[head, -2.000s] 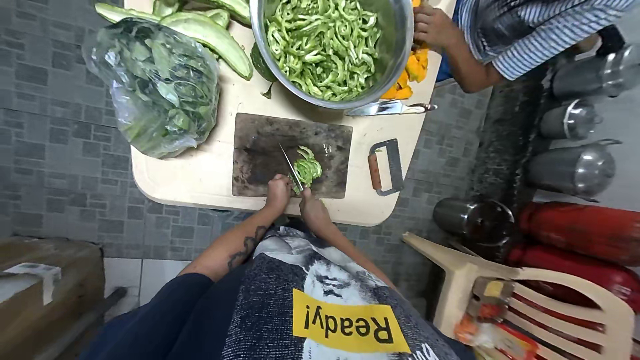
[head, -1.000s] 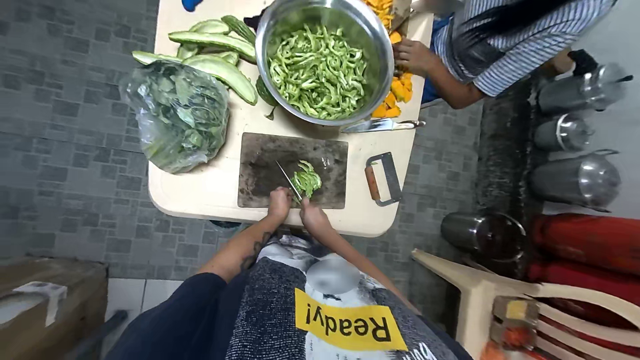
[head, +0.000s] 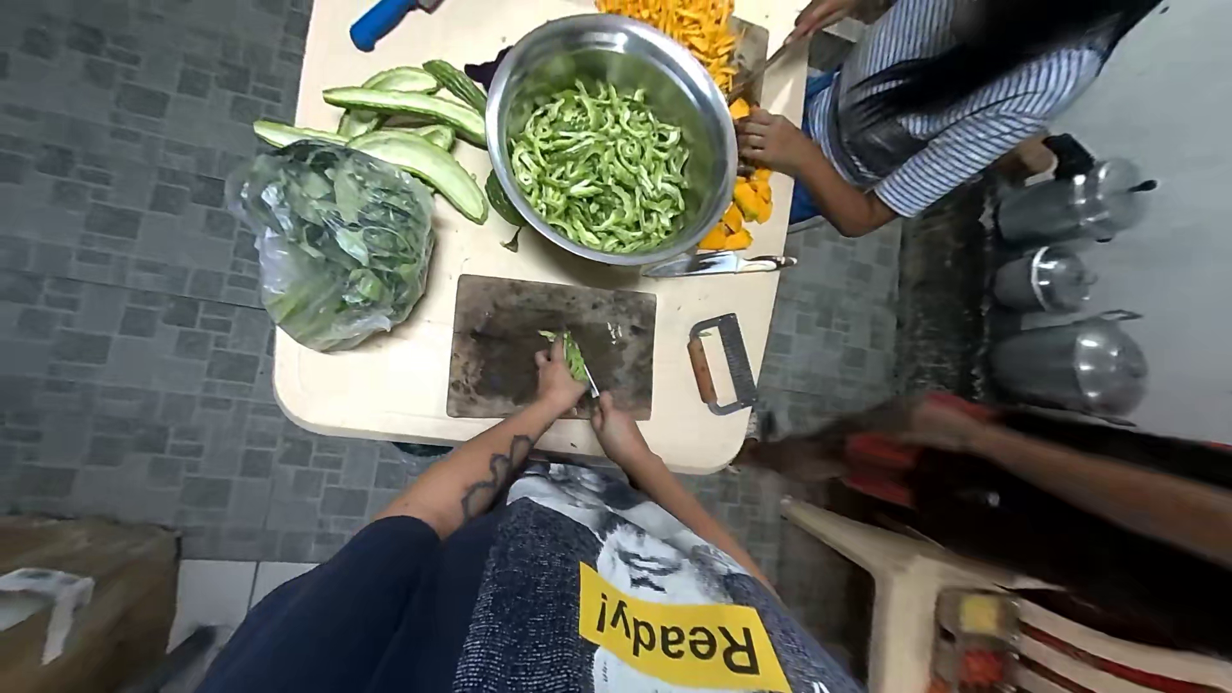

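Observation:
A dark, worn cutting board (head: 500, 337) lies near the table's front edge. On it my left hand (head: 558, 378) closes over a small bunch of sliced green vegetable (head: 575, 356). My right hand (head: 616, 423) grips a knife (head: 591, 381) by its handle, the blade just right of the slices. Behind the board stands a large steel bowl (head: 707, 207) filled with green strips (head: 602, 168). Halved green gourds (head: 423, 159) lie left of the bowl, beside a clear plastic bag of leafy greens (head: 337, 241). A second knife (head: 707, 264) rests right of the board, flat on the table.
A metal cutter with a wooden handle (head: 736, 361) lies at the table's right. A person in a striped top (head: 924, 115) works beside orange pieces (head: 746, 207). Another person's blurred arm (head: 1088, 462) crosses over the plastic chair (head: 890, 577). A blue handle (head: 382, 23) lies at the back left.
My left hand has shifted onto the green slices, and the knife is now right of them rather than left. A blurred person has appeared at the right. The co-worker's other hand has come into view.

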